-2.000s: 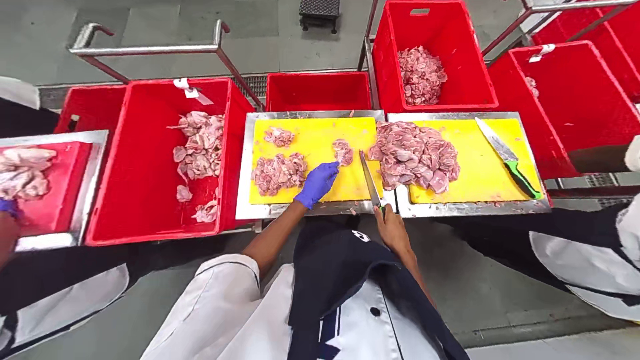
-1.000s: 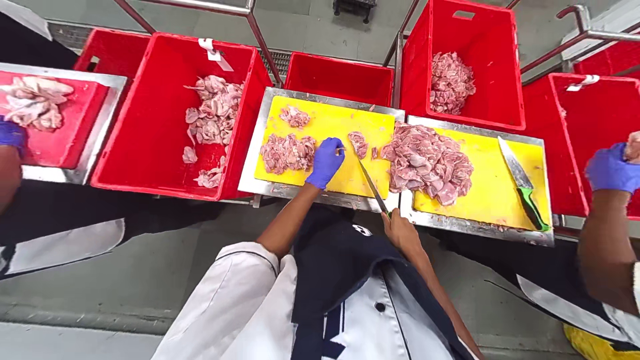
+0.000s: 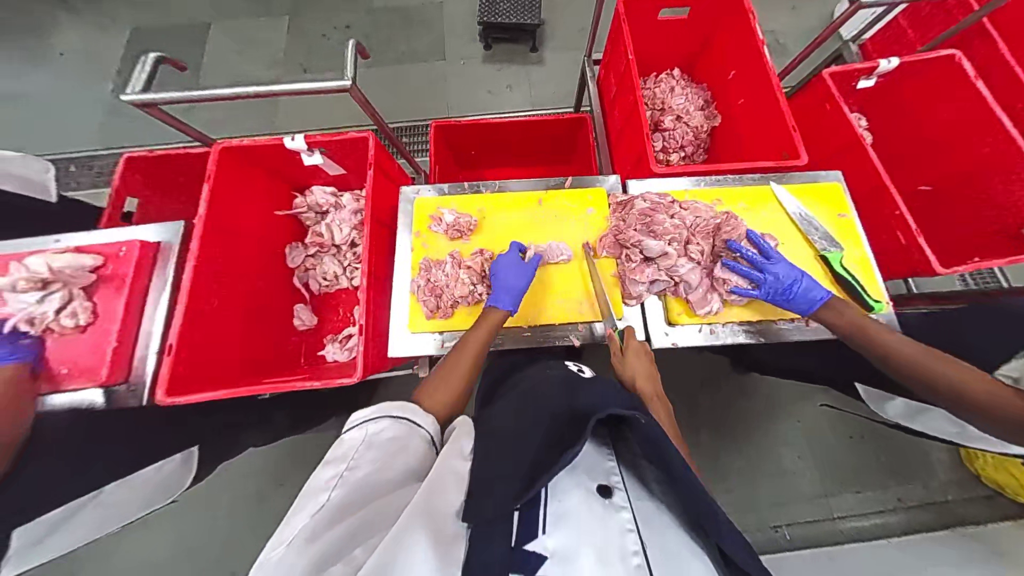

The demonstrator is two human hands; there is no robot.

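Observation:
My left hand (image 3: 513,278), in a blue glove, has its fingertips at the left end of a small piece of raw meat (image 3: 554,253) on the yellow cutting board (image 3: 552,216). My bare right hand (image 3: 634,362) is closed around the handle of a knife (image 3: 600,290), whose blade lies over the board's right part, pointing away from me. Cut meat (image 3: 450,282) is heaped beside my left hand, with a smaller pile (image 3: 454,223) behind it. A large mound of raw meat (image 3: 668,244) spans the gap to the neighbouring yellow board (image 3: 832,212).
A co-worker's gloved hand (image 3: 772,274) rests at the mound's right side, near a green-handled knife (image 3: 828,248). Red crates with meat stand at left (image 3: 240,272) and back right (image 3: 744,88). Another co-worker's hand (image 3: 20,349) is by a red board (image 3: 104,320) at far left.
The co-worker's gloved hand at the right has come in from the right edge onto the large mound of meat. My right hand still holds the knife.

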